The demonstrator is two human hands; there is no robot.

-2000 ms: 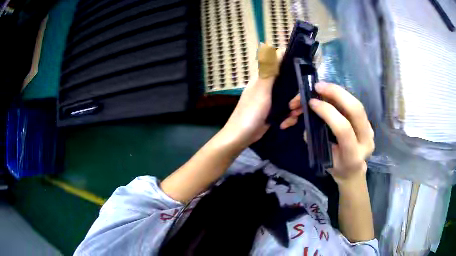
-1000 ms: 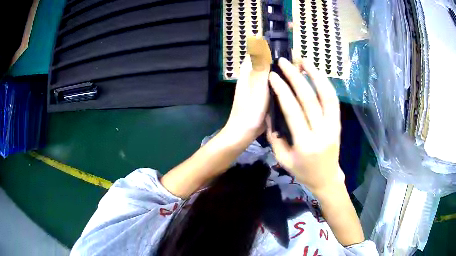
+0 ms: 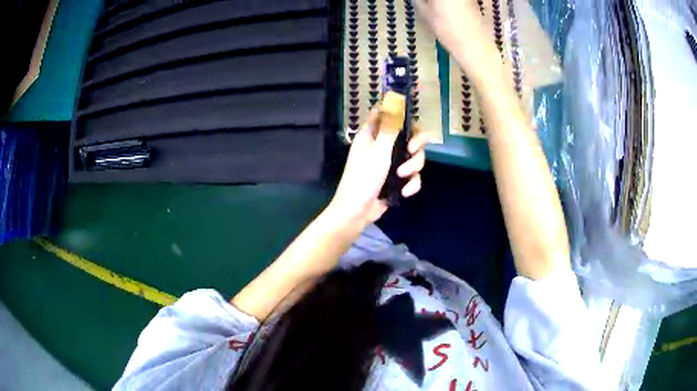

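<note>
My left hand [image 3: 377, 162], with a yellow-tan finger cot [image 3: 392, 113] on its thumb, is closed around a long narrow black plastic part [image 3: 397, 84]. The part stands out past the thumb over the lower edge of a tan backing sheet [image 3: 424, 92] with rows of small dark pads. My right hand [image 3: 451, 19] is at the top edge of the picture, over the right backing sheet [image 3: 466, 99]. Its fingertips are cut off by the edge, so what they touch is hidden.
A black ribbed tray [image 3: 206, 92] lies left, with one shiny black part [image 3: 116, 156] in its lower left slot. A blue bin [image 3: 29, 183] is at far left. Crinkled clear plastic [image 3: 592, 191] surrounds a white stack [image 3: 676, 153] at right. Green floor shows below.
My right hand has left the black part and reached up and forward over the sheets. My left hand keeps the part, now lower and nearer my body.
</note>
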